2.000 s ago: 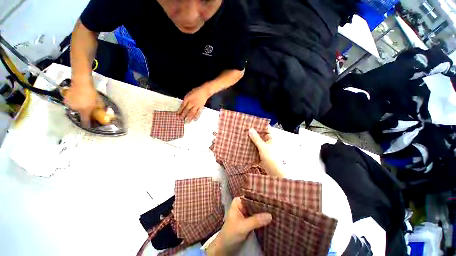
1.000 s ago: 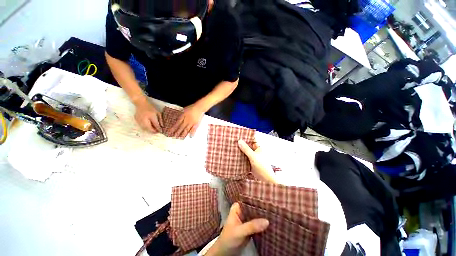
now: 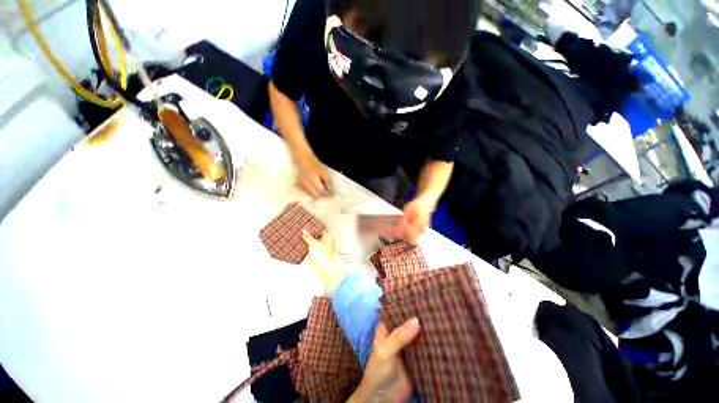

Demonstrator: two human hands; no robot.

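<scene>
My left hand (image 3: 388, 364) grips a thick stack of red-brown plaid pocket pieces (image 3: 453, 330), thumb on top, at the lower middle. My right hand (image 3: 322, 256), in a blue sleeve, reaches forward past the stack. Its fingertips are on the right edge of one plaid pocket piece (image 3: 288, 234) over the white table. Its other fingers are hard to see. More plaid pieces (image 3: 325, 354) lie on a black fabric piece (image 3: 272, 364) beside my sleeve. Another plaid piece (image 3: 404, 260) is beyond my stack, under the other person's hand.
A person in black (image 3: 359, 134) faces me across the white table (image 3: 158, 299); one hand is near a blurred plaid piece. A steam iron (image 3: 193, 149) rests at the far left with its hose. Dark cloth (image 3: 504, 142) is piled beyond the right edge, with more (image 3: 579, 346) at right.
My right hand has moved left and forward with its plaid piece. The other person's hands have moved apart, one to the right. The view has turned, shifting the iron rightward in the picture.
</scene>
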